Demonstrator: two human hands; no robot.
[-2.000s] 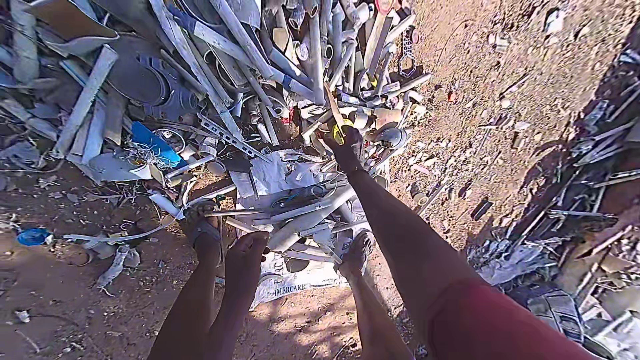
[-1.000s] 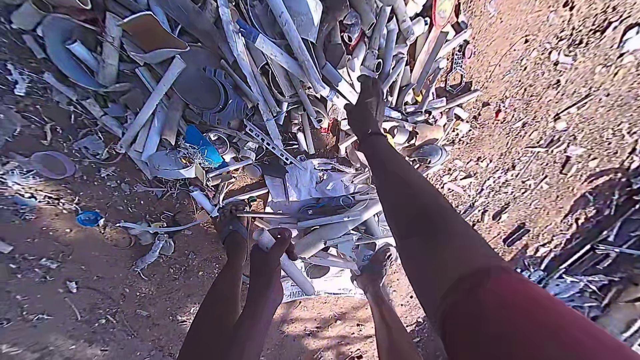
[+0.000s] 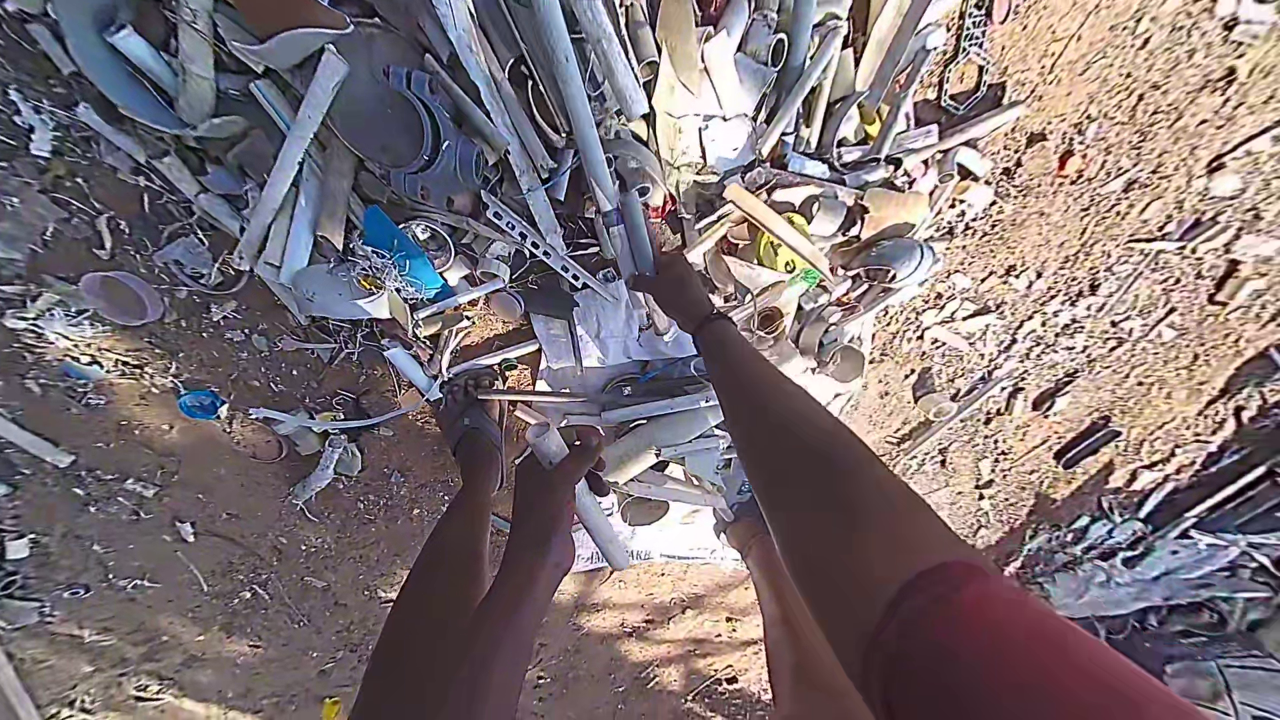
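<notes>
My left hand [image 3: 560, 470] is closed around a short light-coloured plastic pipe [image 3: 598, 525], which slants across in front of my feet. My right hand [image 3: 678, 292] reaches to the heap's near edge and grips a short grey pipe piece [image 3: 637, 232]; its fingertips are partly hidden. Between my feet, cut pipes and plastic scraps [image 3: 660, 435] lie on a white printed sack [image 3: 655, 548]. A perforated white strip [image 3: 545, 243] rests left of the right hand.
A large heap of pipes and broken plastic [image 3: 590, 60] spans the top. A blue plastic piece [image 3: 400, 250] and a round blue cap [image 3: 202, 404] lie at left. More scrap [image 3: 1150, 570] lies at lower right. My left foot [image 3: 472, 415] stands beside the sack.
Two seconds ago my right hand was by a yellow object; it then reached up into the heap and has come back lower with a grey pipe. A pipe has appeared in my left hand.
</notes>
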